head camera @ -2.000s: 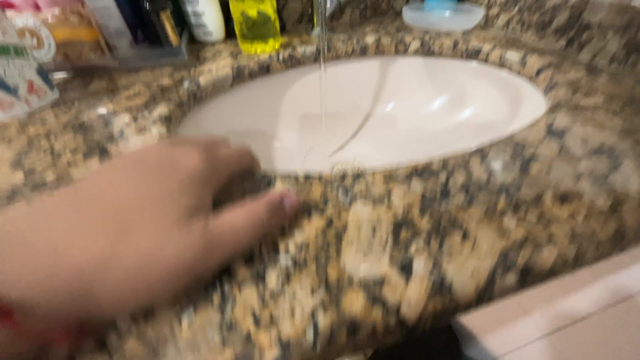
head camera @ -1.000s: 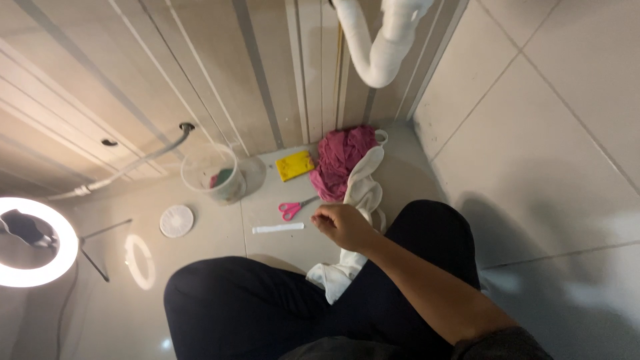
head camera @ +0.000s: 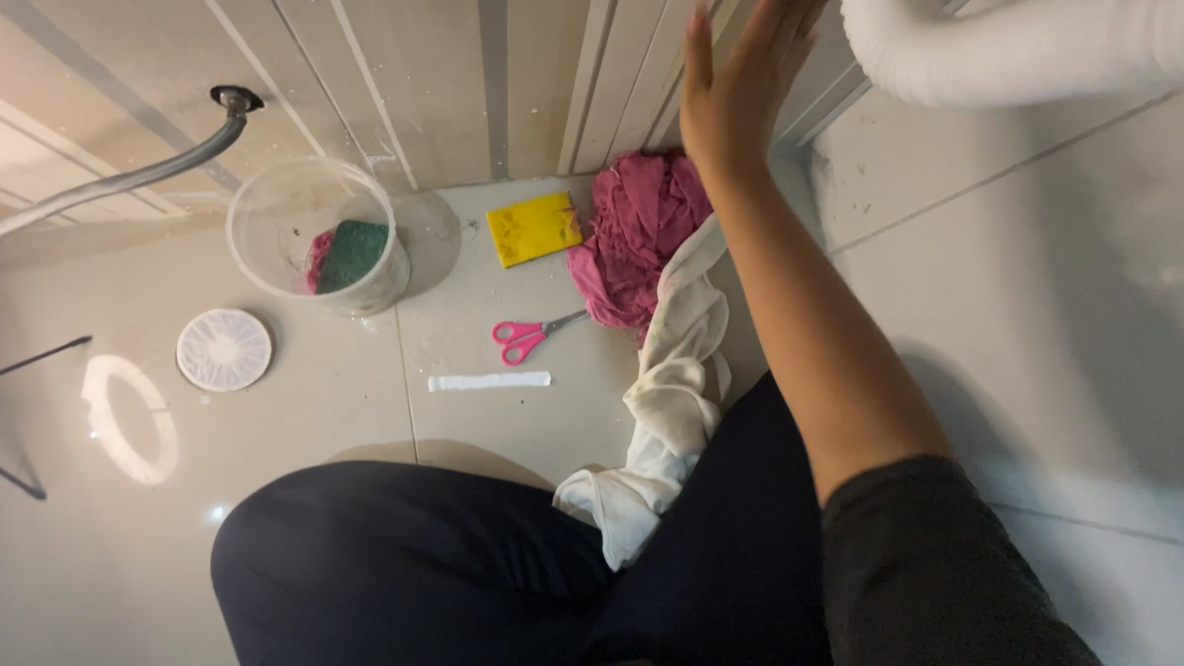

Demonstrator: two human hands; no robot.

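My right hand [head camera: 745,92] is raised at the top, fingers apart and holding nothing, in front of the panelled wall and left of a white drain pipe [head camera: 1008,51]. Below it on the tiled floor lies a crumpled pink cloth [head camera: 638,227]. A twisted white cloth [head camera: 671,398] runs from there to my leg. Left of the pink cloth are a yellow sponge cloth [head camera: 534,229], pink-handled scissors [head camera: 527,340] and a white strip [head camera: 489,381]. A clear plastic tub [head camera: 245,222] holds a green scouring pad [head camera: 353,254] and something pink. My left hand is out of view.
A round white lid or drain cover [head camera: 224,350] lies on the floor at the left. A grey flexible hose [head camera: 148,171] comes out of the wall panel [head camera: 444,83]. Thin dark stand legs [head camera: 46,356] reach in at the left edge. My bent knees fill the bottom.
The view has swung from a sink counter down to the floor. Since one second ago, my right hand has moved from above the white cloth up towards the wall beside the pipe, and its fingers have spread.
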